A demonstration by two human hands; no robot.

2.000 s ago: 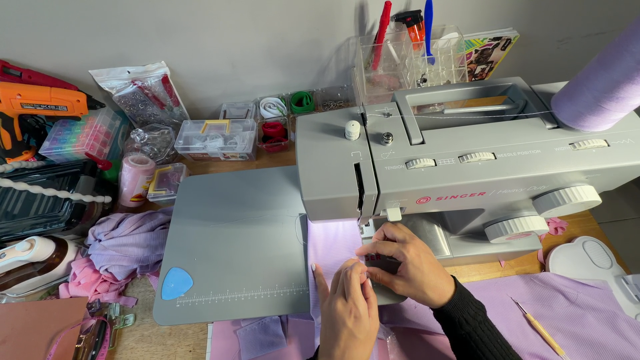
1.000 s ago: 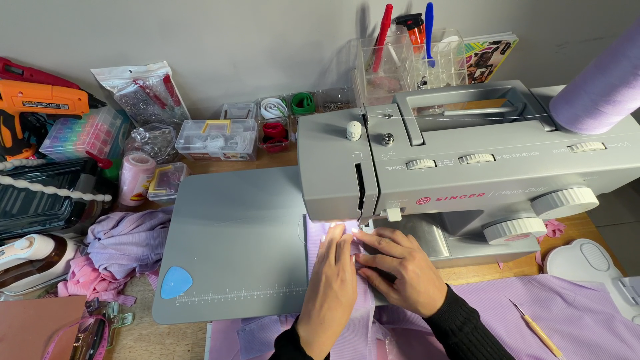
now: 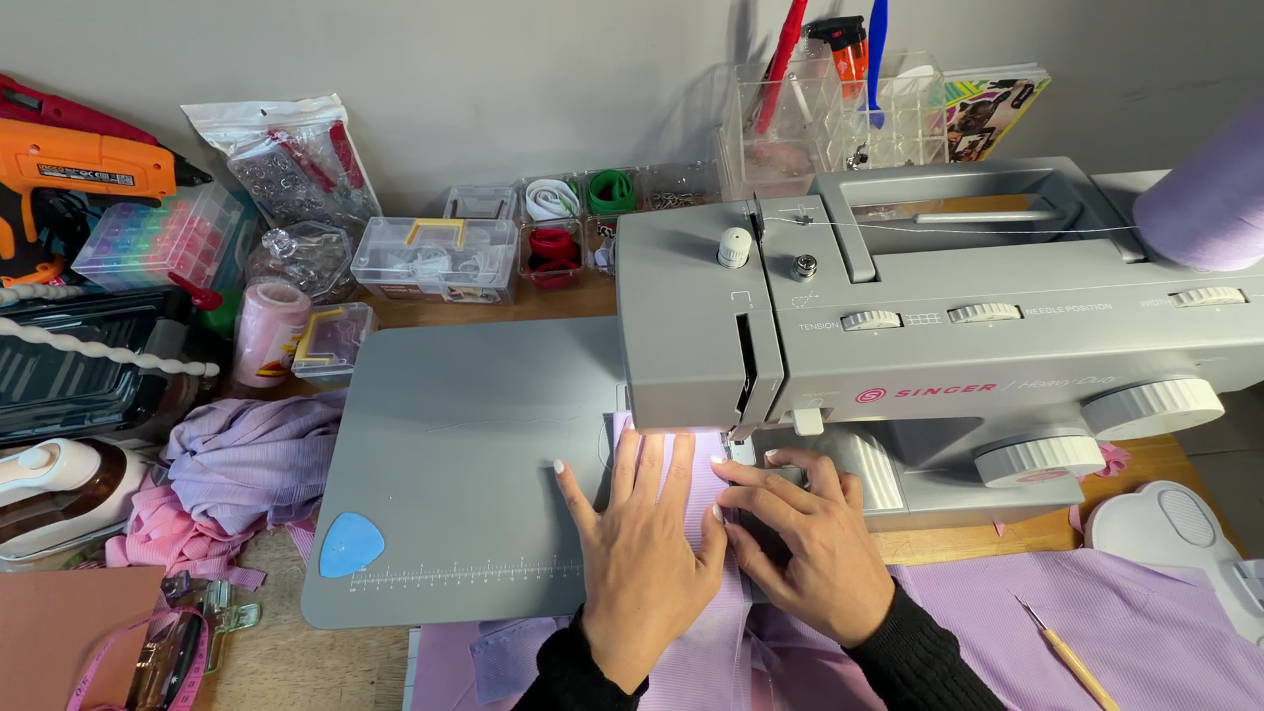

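A grey Singer sewing machine (image 3: 948,336) stands over a strip of lilac ribbed fabric (image 3: 706,484), which runs under its lit needle area. My left hand (image 3: 647,553) lies flat on the strip with its fingers spread, fingertips just below the machine head. My right hand (image 3: 815,543) is at the strip's right edge, beside the presser foot (image 3: 739,450); its fingers are bent, and whether they pinch the cloth is not clear. The grey extension table (image 3: 464,454) with a printed ruler supports the work. A large lilac thread cone (image 3: 1210,197) feeds thread to the machine.
Lilac fabric (image 3: 1106,602) with a wooden-handled pointed tool (image 3: 1076,667) lies at right, near a white foot pedal-like object (image 3: 1155,528). At left are crumpled fabric (image 3: 252,454), a small iron (image 3: 64,494), an orange glue gun (image 3: 84,163) and a plastic box (image 3: 434,259). A blue triangular piece (image 3: 351,544) rests on the extension table.
Two seconds ago both hands were together at the strip's right edge. My left hand has since moved left and spread flat on the fabric; my right hand remains near the presser foot.
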